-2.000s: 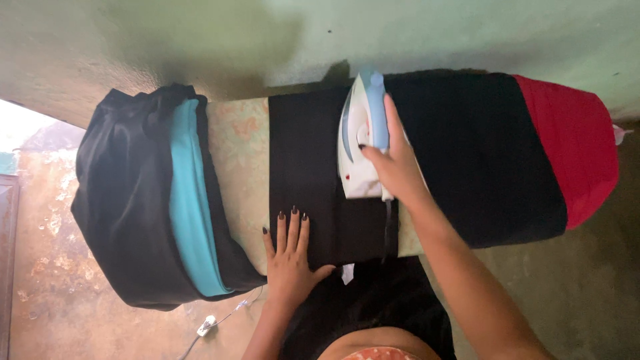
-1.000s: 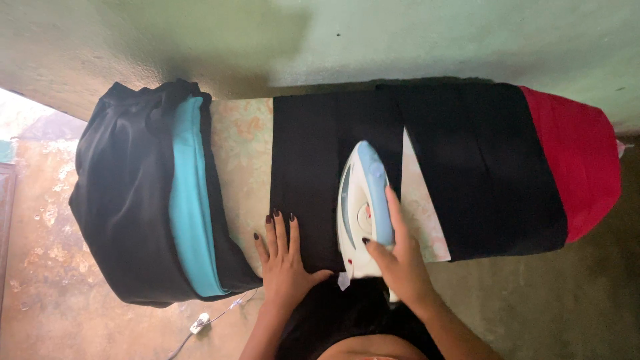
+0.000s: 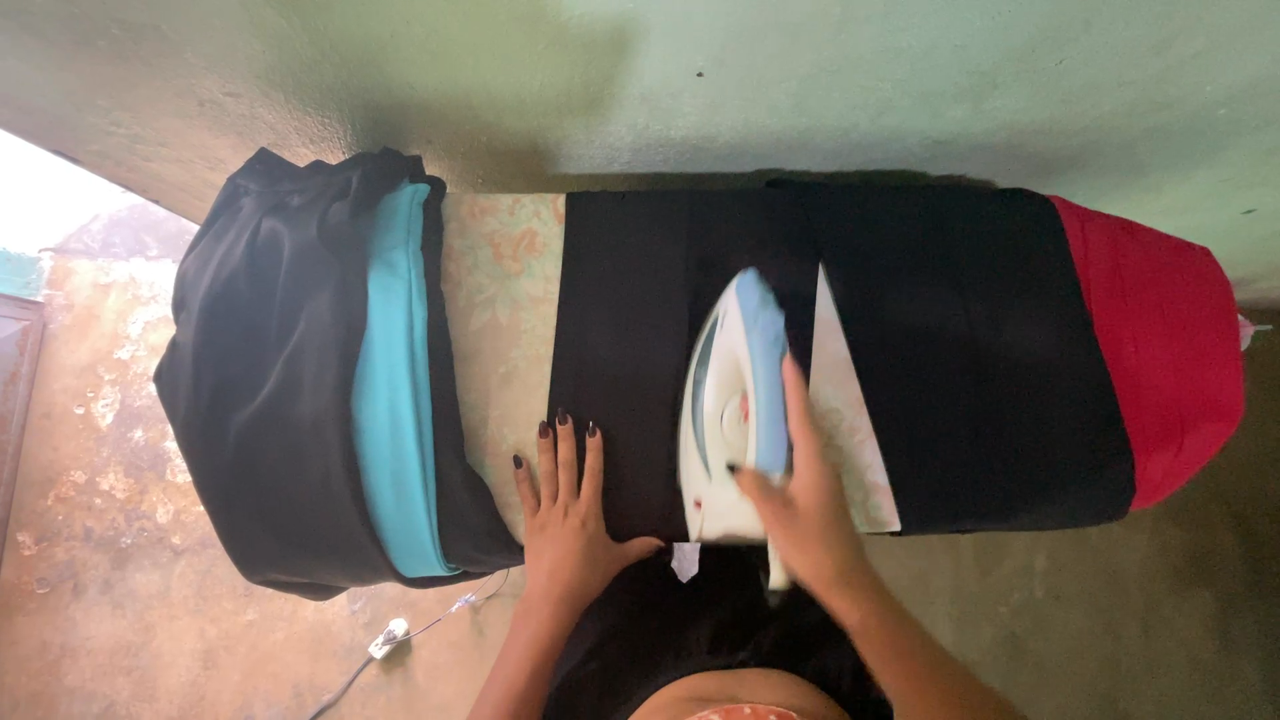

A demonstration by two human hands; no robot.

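Note:
My right hand (image 3: 805,510) grips the handle of a white and light-blue clothes iron (image 3: 735,410), which lies on black fabric (image 3: 625,300) with its tip pointing to the far side. My left hand (image 3: 570,520) rests flat with fingers spread, across the left near edge of that fabric and the floral board cover. The black fabric lies across an ironing board (image 3: 505,270) with a floral cover. A wedge of the cover shows right of the iron, between two parts of black fabric. Whether these parts join is unclear.
Bunched black cloth (image 3: 270,380) with a turquoise layer (image 3: 395,400) covers the board's left end. Red fabric (image 3: 1165,350) covers the right end. A green wall (image 3: 800,90) runs along the far side. Below left, a cord with a white connector (image 3: 388,638) hangs over the floor.
The iron in my right hand has moved toward my body from the far part of the board. The wedge of floral cover right of it has come into view. My left hand stays on the fabric's edge.

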